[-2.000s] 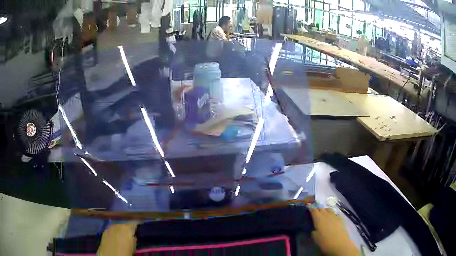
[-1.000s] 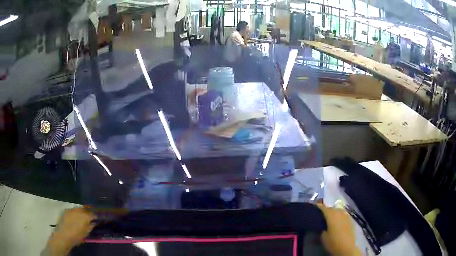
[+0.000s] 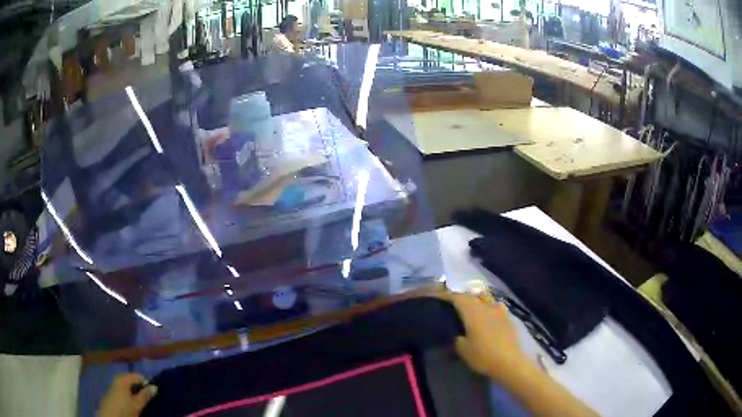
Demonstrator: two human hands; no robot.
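Observation:
A dark cut panel [image 3: 325, 340] lies on the template base in front of me, along the brown-orange hinge tape [image 3: 268, 329]. A pink-red line [image 3: 325, 379] crosses the dark area near the bottom edge. The clear bluish top sheet [image 3: 268, 195] stands raised behind the tape, with white lamp reflections. My left hand [image 3: 126, 399] is at the panel's left end, cut off by the bottom edge, with fingers and thumb closed on its corner. My right hand [image 3: 488, 334] lies at the panel's upper right corner; its fingertips seem to press there, and its hold is unclear.
Narrow dark pieces [image 3: 537, 281] and a slim dark tool [image 3: 533, 330] lie on the white board [image 3: 602, 375] at right. A dark panel stack [image 3: 706, 305] is at far right. Wooden tables [image 3: 594, 142] stand beyond. A person [image 3: 287, 34] is in the background. A fan is partly visible at the left edge.
The view has turned to the right. My left hand has gone from lying over the panel's left end to its corner, lower in the picture. My right hand stays by the upper right corner.

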